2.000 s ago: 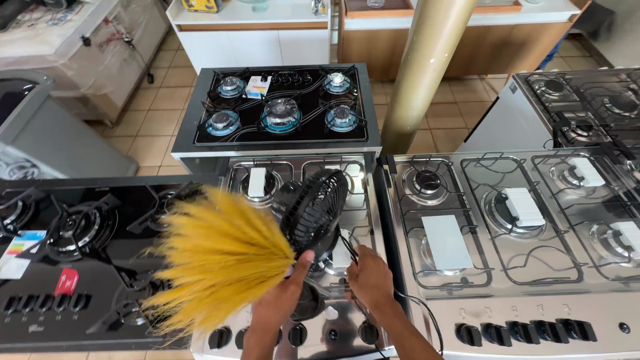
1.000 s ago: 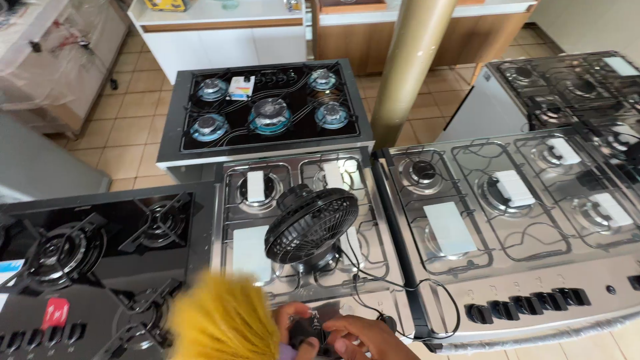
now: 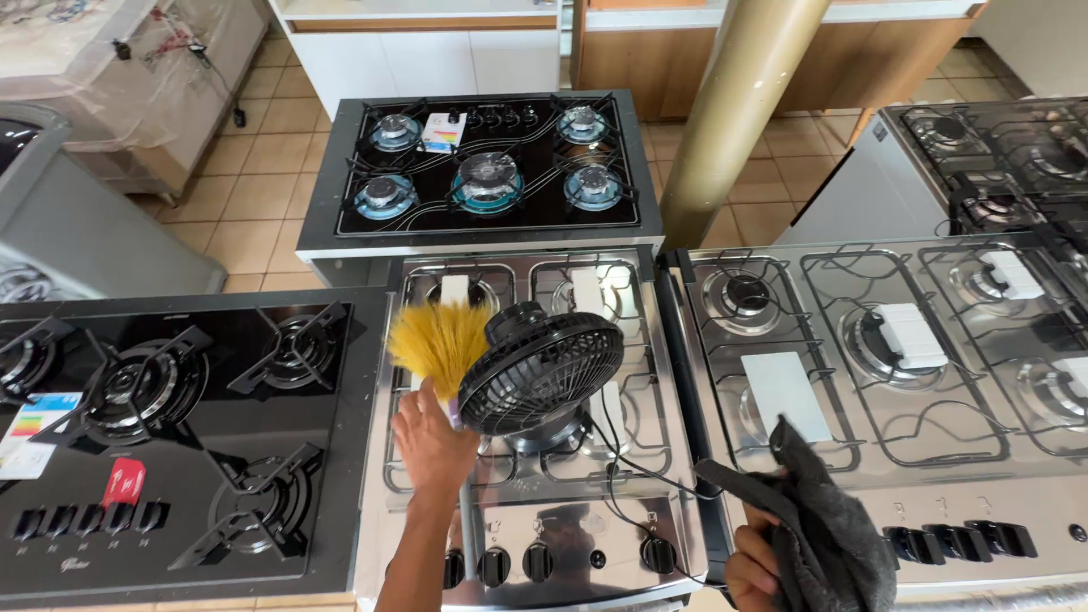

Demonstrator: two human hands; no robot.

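Observation:
My left hand [image 3: 433, 446] grips a yellow feather duster [image 3: 440, 344] by its handle, with the bristles resting over the left burners of a stainless steel gas stove [image 3: 510, 489]. Just right of that hand, a small black electric fan [image 3: 541, 374] stands tilted on the same stove, its black cable trailing over the front panel. A dark grey cloth [image 3: 816, 510] is in my right hand [image 3: 752, 557], above the gap between this stove and the steel stove [image 3: 858, 493] to the right. The cloth covers part of that hand.
A black glass cooktop [image 3: 178, 493] with grates and a red tag lies to the left. Behind is another black cooktop [image 3: 408, 212] with blue-ringed burners. A beige pillar [image 3: 731, 110] rises at the back right. White foam pieces [image 3: 909, 336] sit on burners.
The duster has moved up from the stove's front edge onto its left burners. A grey cloth, not seen earlier, is now in my right hand, which has moved right, away from the fan.

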